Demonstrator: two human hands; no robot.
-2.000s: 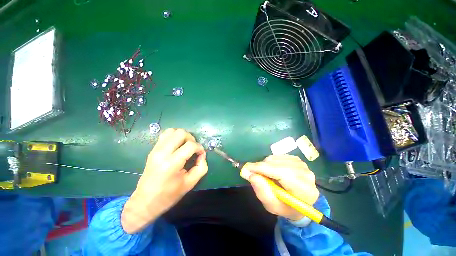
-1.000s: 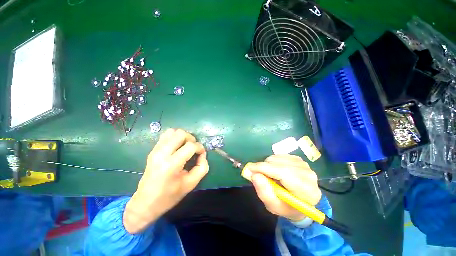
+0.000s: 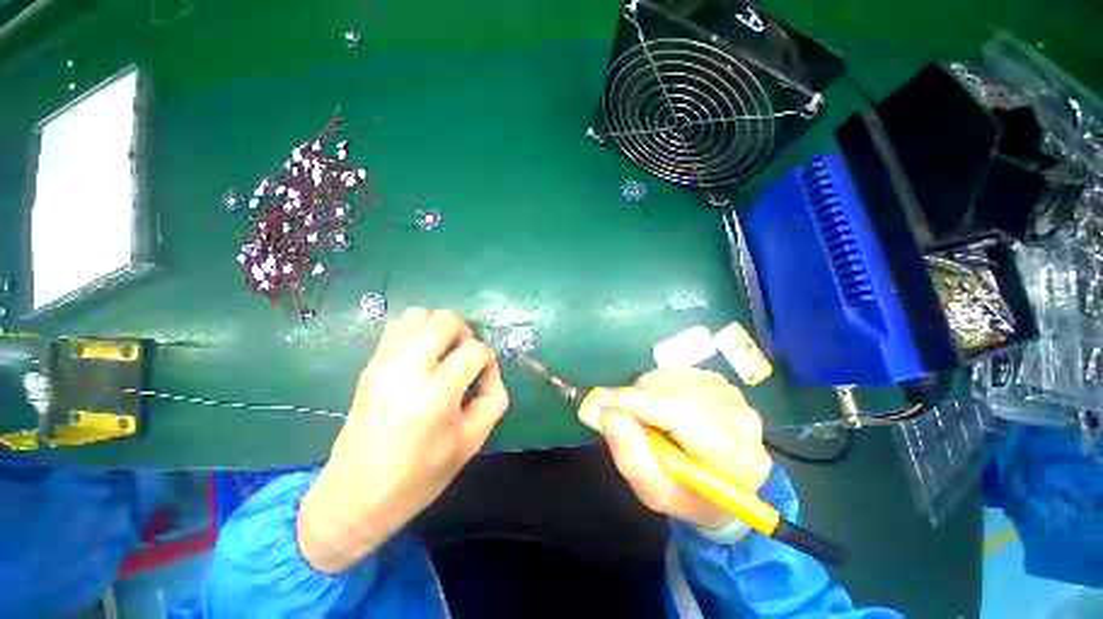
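My right hand (image 3: pixel 687 445) holds the yellow soldering iron (image 3: pixel 714 486), its black end pointing to the lower right. The metal tip is at a small pale round component (image 3: pixel 518 340) on the green mat, touching it or very close. My left hand (image 3: pixel 417 417) is just left of the component, fingers bent and pinched together. The thin silvery solder wire (image 3: pixel 254 405) runs from the yellow and black spool stand (image 3: pixel 103 389) into my left hand. The wire's end at my fingertips is too small to make out.
A tangled pile of red-wired parts (image 3: pixel 302 218) lies at left, with single round parts around it. A white tray (image 3: pixel 87 194) is far left. The fan (image 3: pixel 689 109), blue soldering station (image 3: pixel 829 266), brass tip cleaner (image 3: pixel 971 302) and two small blocks (image 3: pixel 685 348) are at right.
Both hands stay nearly in place, with the iron tip still at the small component. The round part at the far side appears further left in view.
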